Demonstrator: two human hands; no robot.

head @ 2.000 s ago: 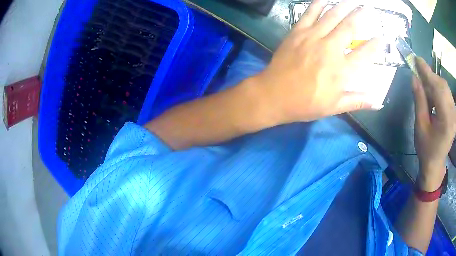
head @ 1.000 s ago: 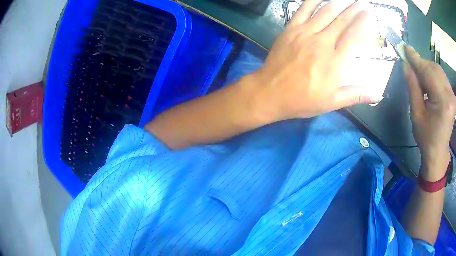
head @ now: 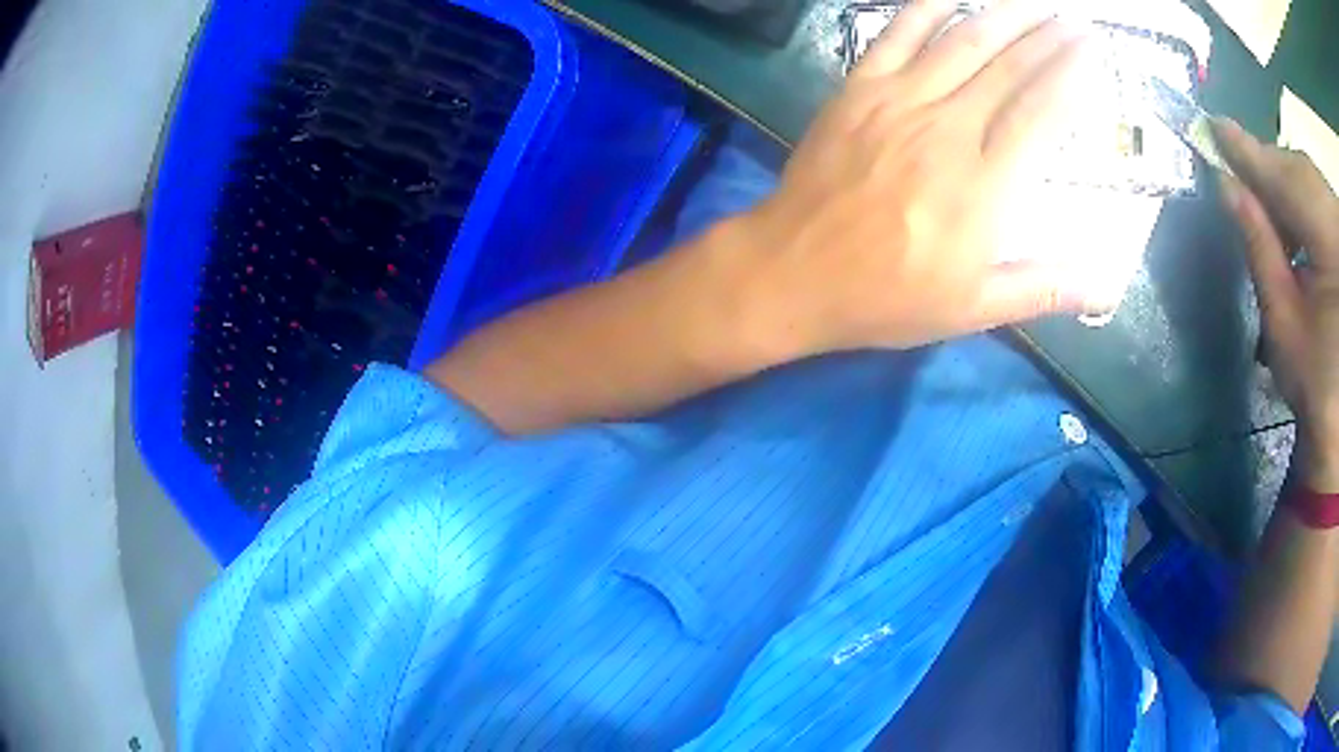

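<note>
A phone frame [head: 1134,143] lies on the bench at the top right, washed out by glare, its dark rim partly visible. My left hand [head: 918,199] lies over its left part, fingers spread, pressing or holding it. A white sheet or pad [head: 1116,243] shows below the frame, under my left hand. My right hand [head: 1281,243] holds a small thin pale tool [head: 1192,124], perhaps a blade or tweezers, its tip over the frame's right part. Glare hides the tip's exact contact. A red wristband [head: 1314,508] is on my right wrist.
A blue tote [head: 549,96] with dark close-set rows stands left of my lap. A red box [head: 88,287] is on the floor at far left. Pale yellow sheets [head: 1256,22] lie at the top right. A dark pad [head: 756,15] lies at the top edge of the green bench [head: 1189,353].
My right hand has shifted right since a second ago, its wristband now nearer the picture's right edge. The tool still points at the frame. My left hand stays over the frame.
</note>
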